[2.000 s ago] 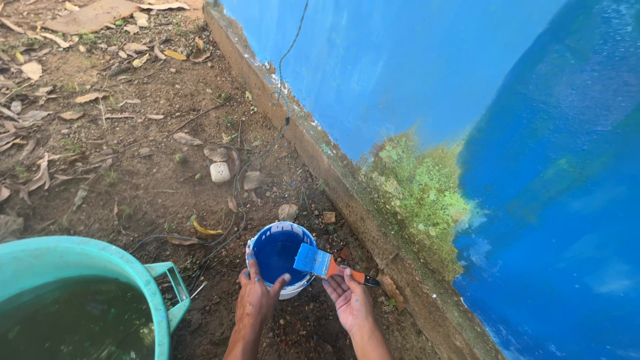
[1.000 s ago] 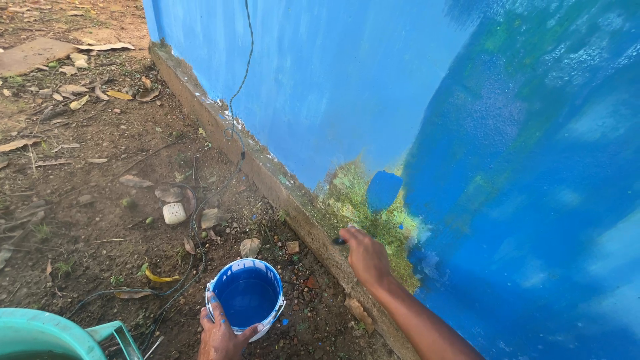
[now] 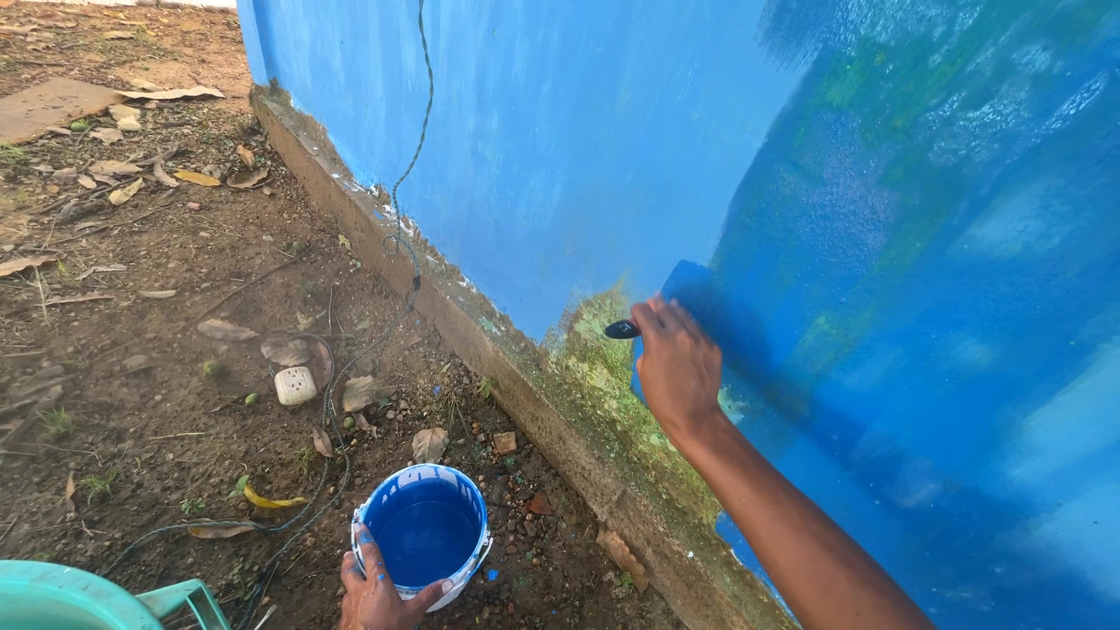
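Note:
My right hand [image 3: 681,363] grips a paintbrush by its handle [image 3: 622,329], against the lower part of the blue wall [image 3: 569,131]; the dark handle tip sticks out to the left and the bristles are hidden behind the hand. Dark blue paint shows around the fingers, beside a mossy yellow-green patch [image 3: 604,367]. Low on the left, my left hand [image 3: 381,582] holds the rim of a white plastic bucket [image 3: 459,588] of dark blue paint [image 3: 427,534], its fingers marked with paint.
A turquoise tub [image 3: 70,595] stands at the bottom left. A twisted cable [image 3: 426,114] hangs down the wall and runs over the soil beside a white electrical socket [image 3: 296,385]. A concrete ledge [image 3: 490,367] edges the wall's foot. Dry leaves and stones lie about.
My right hand has moved with the brush from above the bucket to the wall. Dark blue paint now covers part of the mossy patch. My left hand stays on the bucket.

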